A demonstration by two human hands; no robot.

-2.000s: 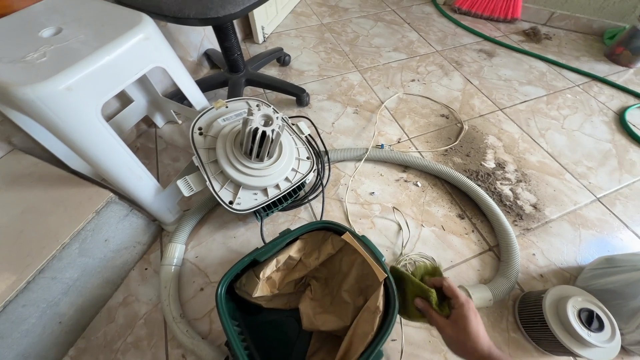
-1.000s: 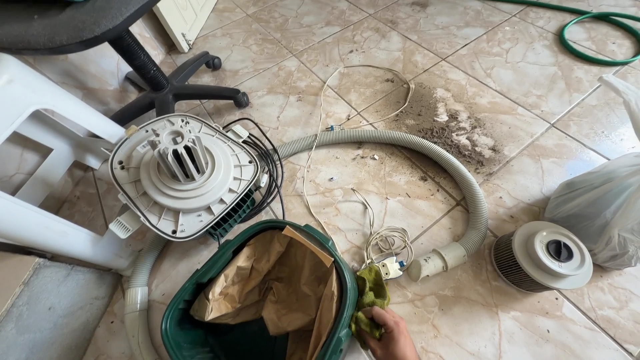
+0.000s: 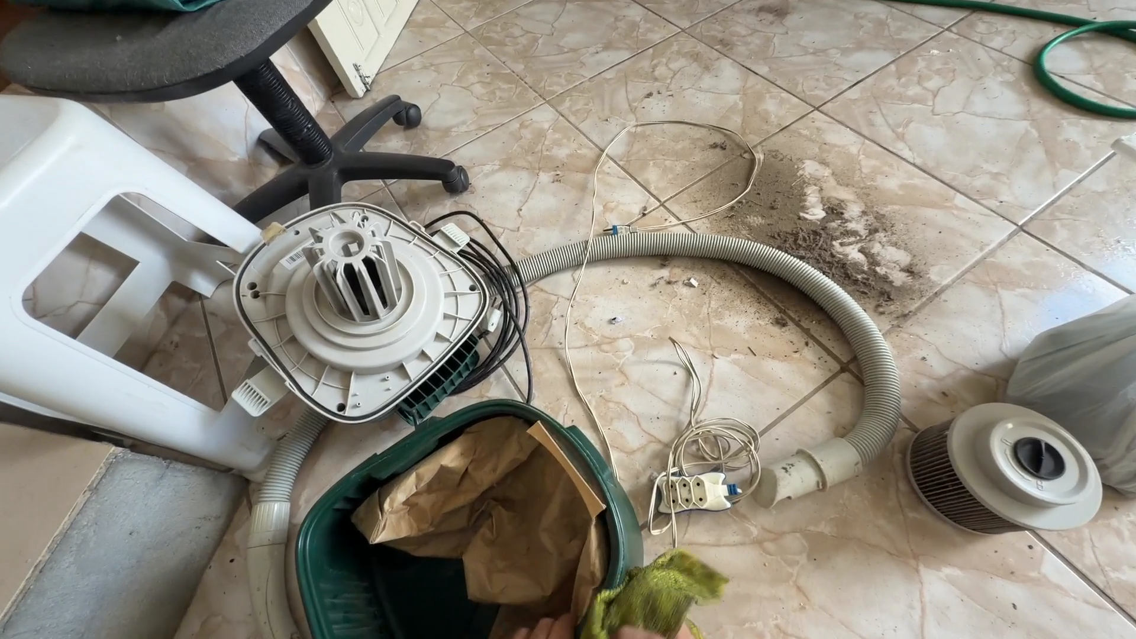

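At the bottom edge, my right hand (image 3: 652,632) holds a yellow-green cloth (image 3: 655,593) against the right outer wall of a green vacuum cleaner tank (image 3: 626,524). A crumpled brown paper dust bag (image 3: 524,532) lies inside the tank. Fingertips of my left hand (image 3: 546,628) touch the lower part of the paper bag; the rest of that hand is out of frame. Behind the tank, the vacuum's motor head (image 3: 355,311) rests upside down, its float cage upward and a black cord (image 3: 510,328) coiled beside it.
A grey corrugated hose (image 3: 874,355) curves around a white extension cord with a socket block (image 3: 697,491). Dust and debris (image 3: 843,231) lie beyond. A cartridge filter (image 3: 1003,466) and a plastic bag (image 3: 1087,382) are at right; a white stool (image 3: 142,355) and swivel chair (image 3: 311,160) at left.
My right hand and the cloth have moved down along the tank's right side. Fingertips of my left hand have come into view at the paper bag. The view has shifted.
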